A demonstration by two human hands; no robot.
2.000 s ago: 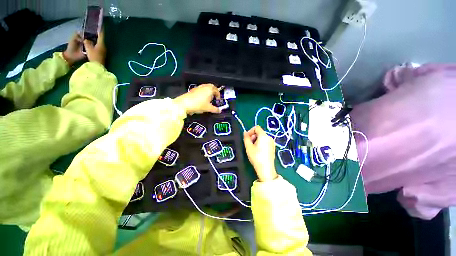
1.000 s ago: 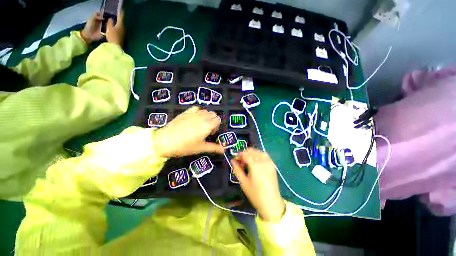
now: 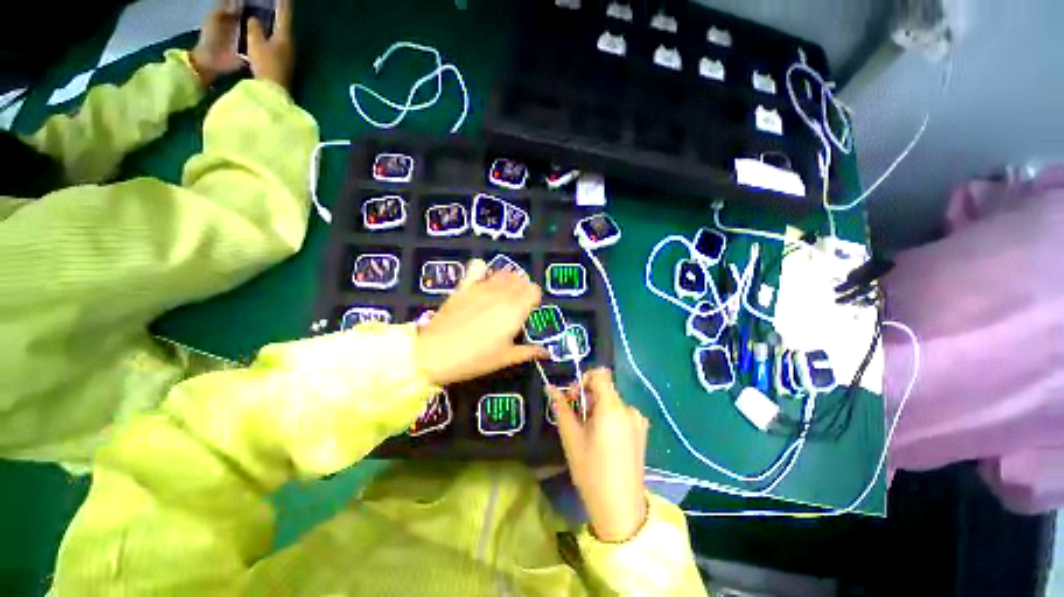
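Note:
The black foam front tray holds several lit smartwatches in its pockets. My left hand is over the tray's right part, thumb and fingertips at the left edge of a green-lit smartwatch, seemingly gripping it. This watch overlaps another smartwatch below right. My right hand pinches a thin white charging cable at the tray's lower right; its fingers partly hide a watch there. Another green-lit smartwatch sits in a lower pocket, below my left hand.
A black rear tray with small whitish pieces lies behind. Loose watches, tangled cords and a white block are at right. A corded watch rests at the front tray's edge. A person in pink is at right; a neighbour's yellow sleeves are at left.
The watch at the tray's lower middle now sits in a pocket, green-lit and without its cord. The watch by my left hand changed from text to green. My left hand moved right, my right slightly down.

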